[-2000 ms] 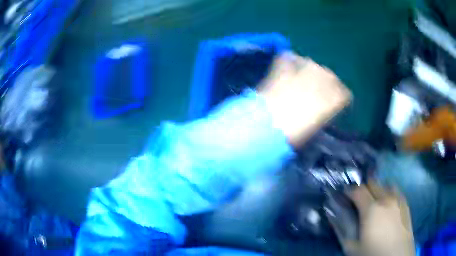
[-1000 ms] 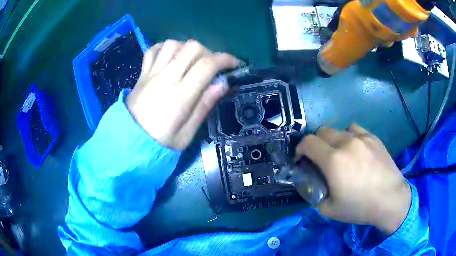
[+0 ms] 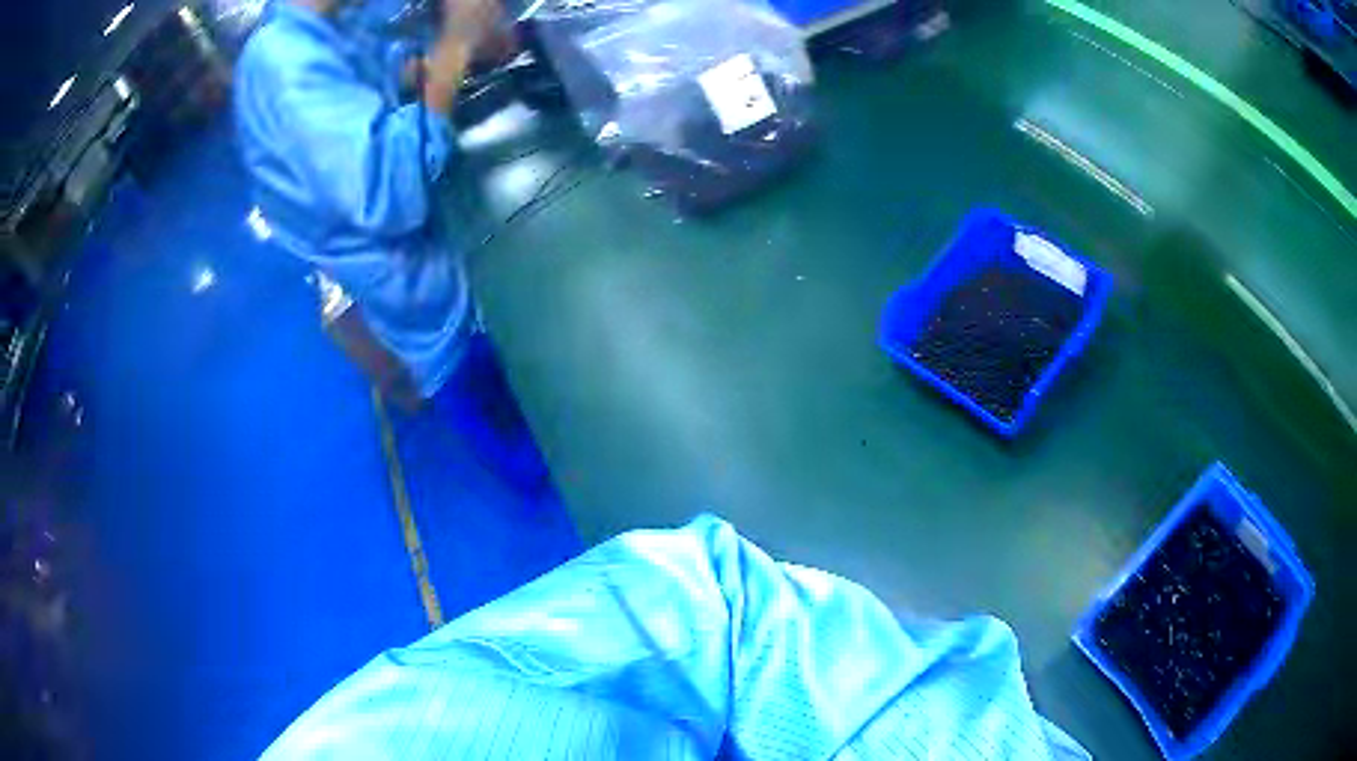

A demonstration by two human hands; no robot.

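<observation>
Neither of my hands shows in the head view; only a light blue sleeve (image 3: 685,654) crosses the bottom edge. What it leads to is out of the picture. An open blue screw bin (image 3: 1191,617) with a white label and many dark, glinting small pieces stands on the green bench at the lower right. A second blue parts bin (image 3: 1005,327), also white-labelled and filled with small dark pieces, stands farther back, right of centre. The two bins are apart.
A clear crumpled plastic bag (image 3: 685,75) with a white label lies at the far side of the green bench (image 3: 714,357). A person in a blue smock (image 3: 350,164) is at the upper left, beside the bench edge. Blue floor (image 3: 223,491) with a yellow line lies left.
The view has swung left. My hands, the black housing and the orange driver have left the picture. The two bins now show on the right; the person and plastic bag have come into view.
</observation>
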